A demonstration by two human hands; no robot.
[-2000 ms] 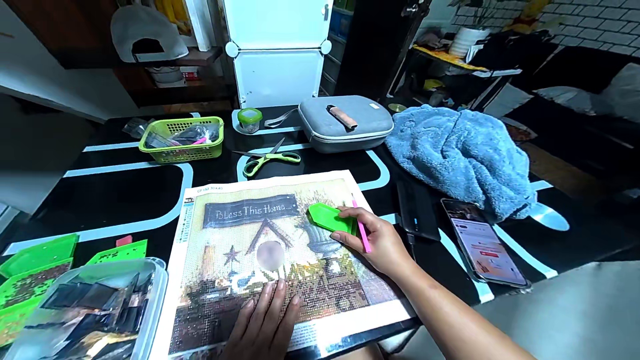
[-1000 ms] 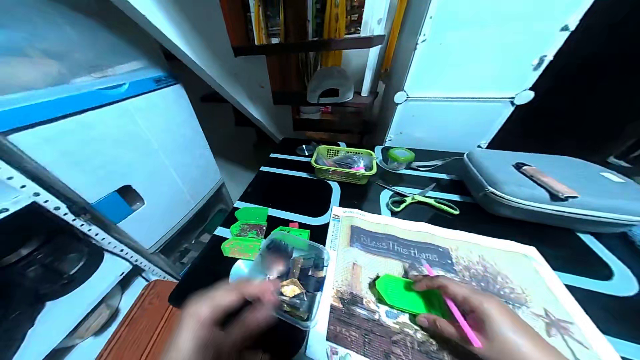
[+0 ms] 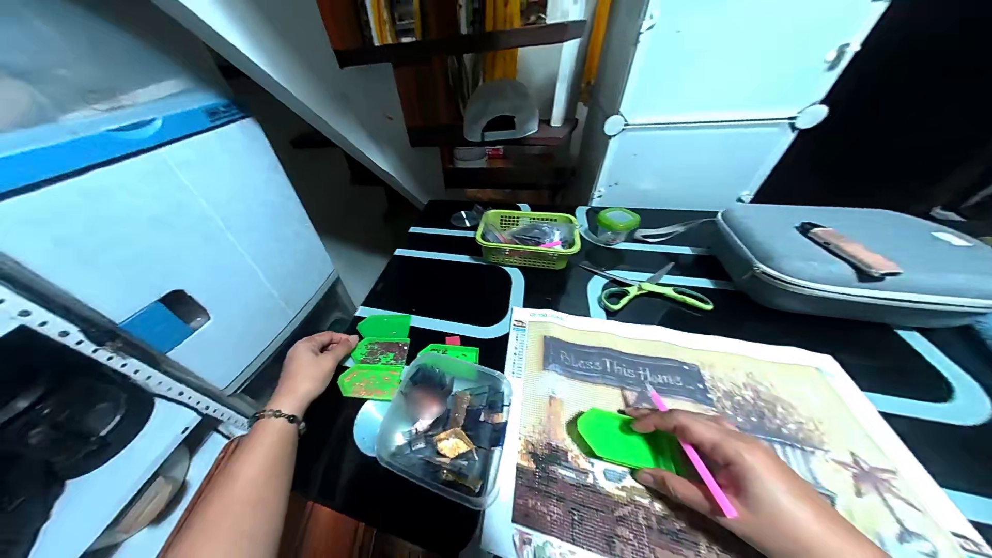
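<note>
My right hand holds a green plastic tray and a pink applicator pen above a diamond painting canvas. My left hand, with a beaded bracelet at the wrist, has its fingertips at the left edge of the middle one of three green trays; whether they grip it is unclear. Those trays lie side by side, and small beads show in two of them. Right of them, a clear plastic container holds small packets. Another green tray lies partly behind that container.
Behind the canvas lie green-handled scissors, a yellow-green basket of packets and a small green-lidded jar. A grey zip case stands at the back right. A metal shelf frame is beside the table's left side.
My left hand has moved from the canvas, past the clear container, to the green trays at the left. My right hand keeps the green tray and pink pen. The view has swung left.
</note>
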